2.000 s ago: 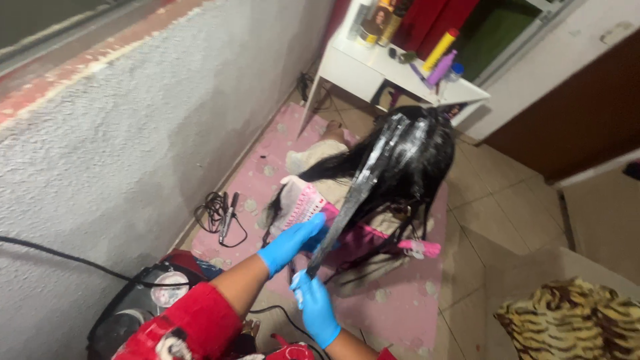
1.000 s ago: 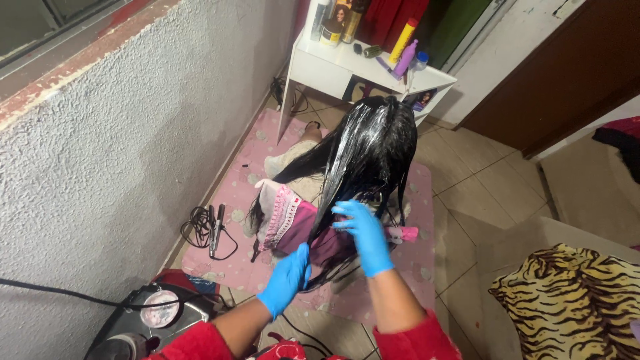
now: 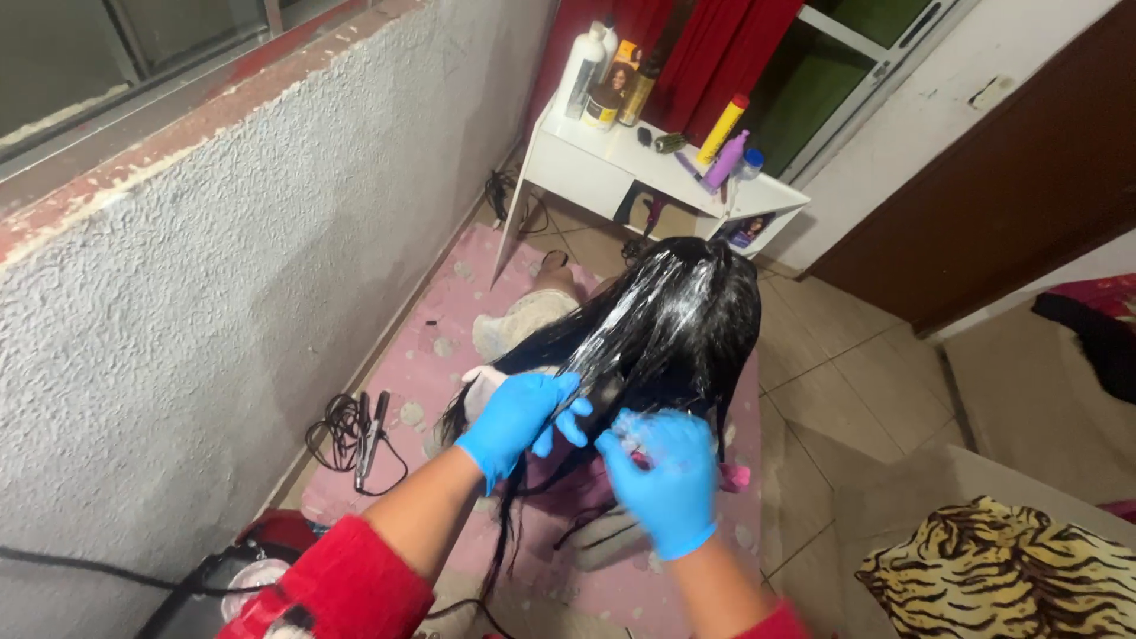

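Observation:
Long black hair (image 3: 674, 319) of a seated person, seen from behind, carries streaks of white cream from the crown downward. My left hand (image 3: 524, 422), in a blue glove, has strands of this hair between its fingers, and their ends hang below it. To its right is my right hand (image 3: 666, 475), also gloved in blue, with its fingers curled near the lower hair and whitish cream on them. Whether it grips any strands cannot be told. Part of a pink cloth (image 3: 586, 484) shows beneath the hands.
A white table (image 3: 612, 160) ahead bears bottles, a jar (image 3: 602, 106) and a round brush (image 3: 670, 142). A corded hair straightener (image 3: 371, 439) lies on the pink mat (image 3: 426, 355), beside the textured wall (image 3: 222, 266). Bottom left is a tub (image 3: 253, 586); bottom right, a tiger-print cloth (image 3: 1003, 564).
The stretched lock of two seconds ago now hangs looser among the other hair. Since one second ago, my left hand has moved up along the hair, and my right hand has curled its fingers.

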